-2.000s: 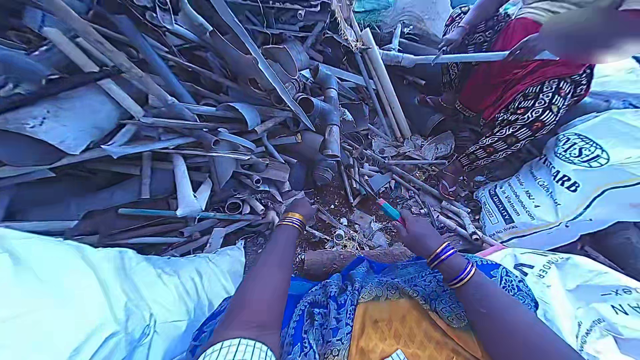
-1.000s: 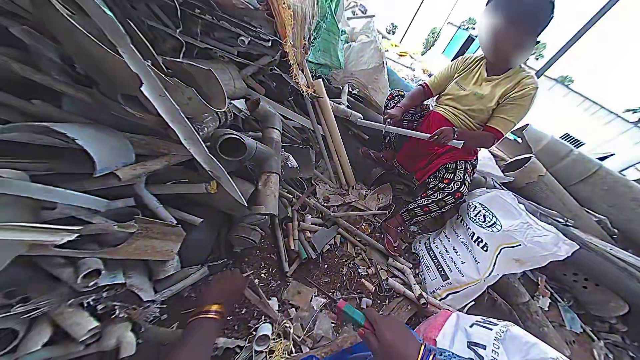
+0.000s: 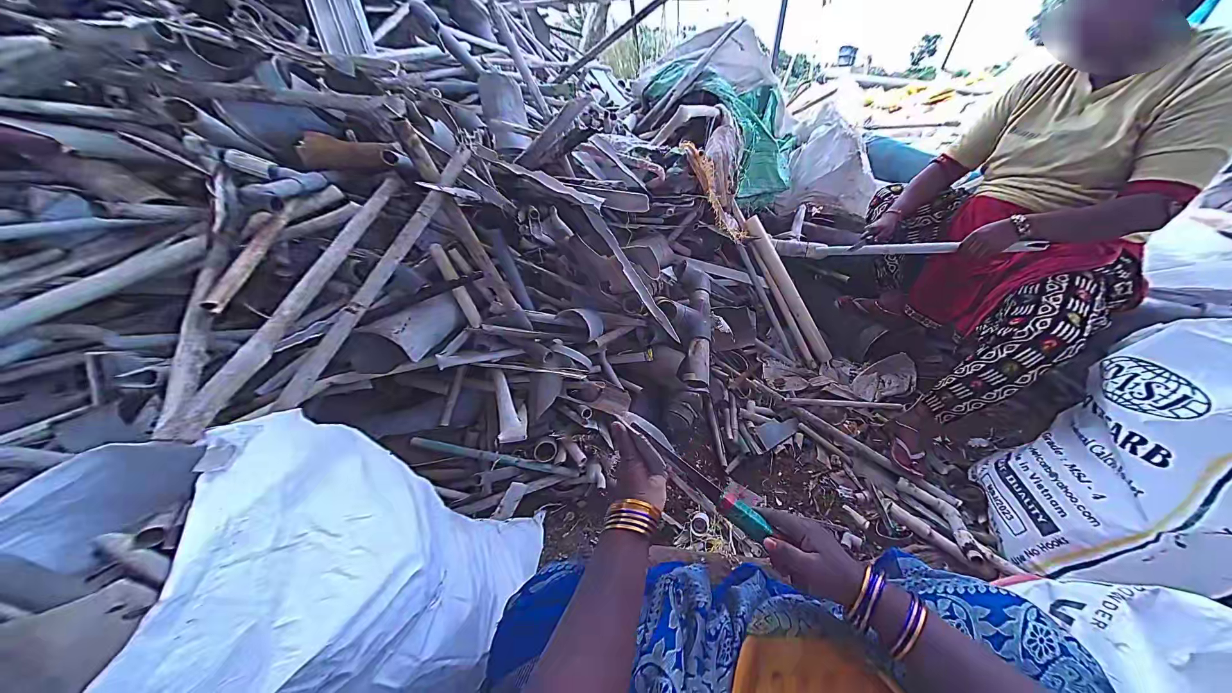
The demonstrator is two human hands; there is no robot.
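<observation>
My right hand (image 3: 804, 551) grips the green handle (image 3: 747, 517) of a bladed tool, whose dark blade (image 3: 688, 474) points up and left toward my other hand. My left hand (image 3: 637, 470) is at the lower edge of the scrap pile, beside the blade's far end. A pale scrap piece (image 3: 647, 430) lies at its fingertips; whether the fingers hold it cannot be told. Just left of that hand are short cut pipes (image 3: 546, 450) and a thin green pipe (image 3: 491, 455). Broken pipe bits lie on the soil below the blade.
A high heap of scrap pipes (image 3: 385, 250) fills the left and middle. White sacks (image 3: 327, 549) lie at left, and a printed sack (image 3: 1126, 462) stands at right. At the upper right a seated person (image 3: 1049, 192) holds a long pale pipe (image 3: 895, 249). Thicker tan pipes (image 3: 789, 289) lean nearby.
The view has swung about between frames. My right hand keeps the green-handled tool throughout. The blade and my left hand are now close together. The other person still holds the long pipe.
</observation>
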